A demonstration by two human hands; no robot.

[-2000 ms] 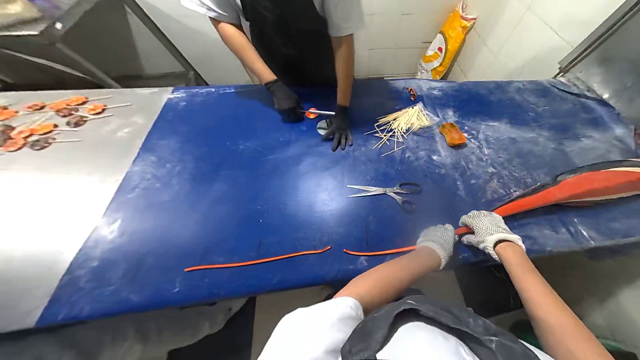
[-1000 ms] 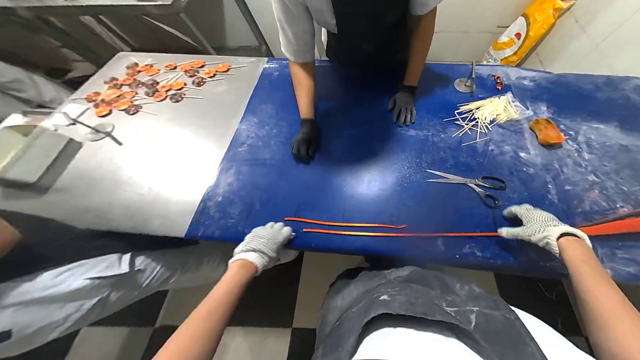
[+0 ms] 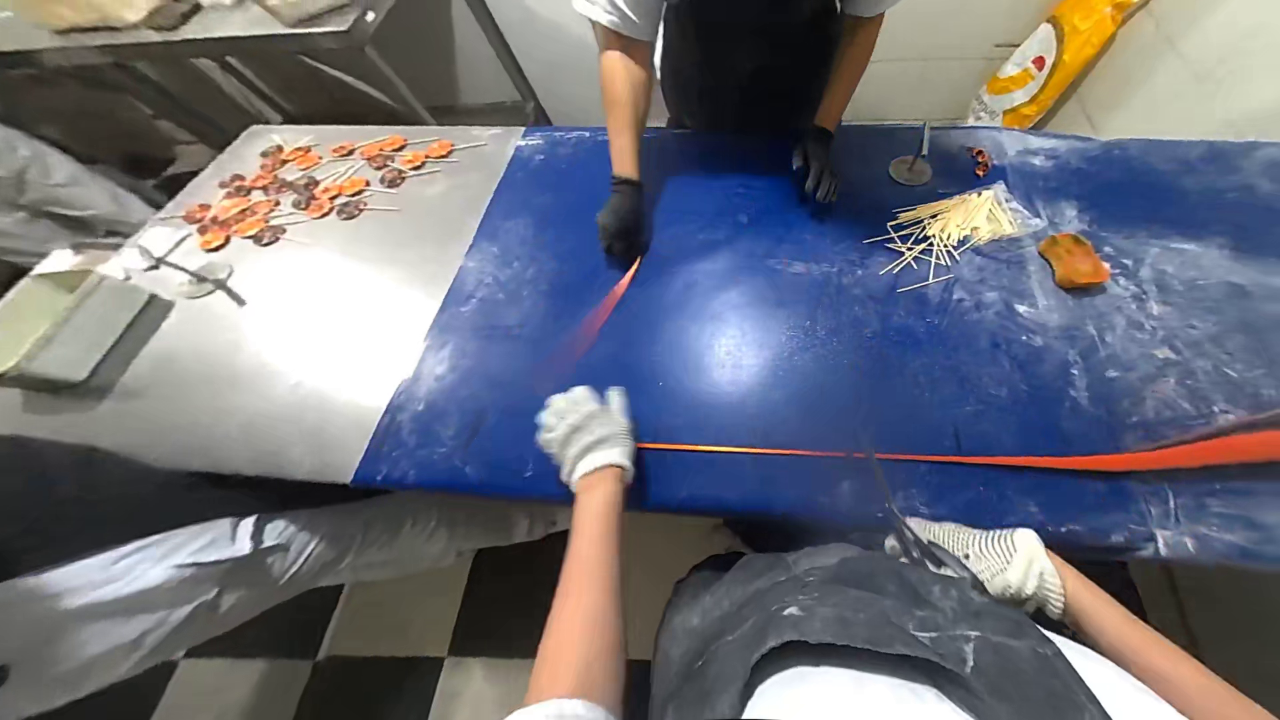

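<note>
My left hand (image 3: 588, 432), in a white knitted glove, grips the left end of a thin orange candy rope (image 3: 750, 450) low over the blue table surface. Toward the right the rope widens into a thick orange and dark strip (image 3: 1190, 455). At the table's front edge my gloved right hand (image 3: 975, 560) holds metal scissors (image 3: 905, 520); their blurred blades reach up to the rope. Across the table a person's black-gloved hand (image 3: 622, 222) holds a blurred orange strip (image 3: 605, 310) by its upper end.
Flat lollipops (image 3: 300, 190) lie on the bare metal section at left, near a tray (image 3: 75, 320) and a round-based tool (image 3: 205, 280). White sticks (image 3: 950, 230), an orange candy piece (image 3: 1073, 262) and a disc-shaped press (image 3: 910, 170) lie at the back right.
The scissors, on the table a second ago, are now in my right hand, which has let go of the rope. A cut strip from the table is now in the other person's hand.
</note>
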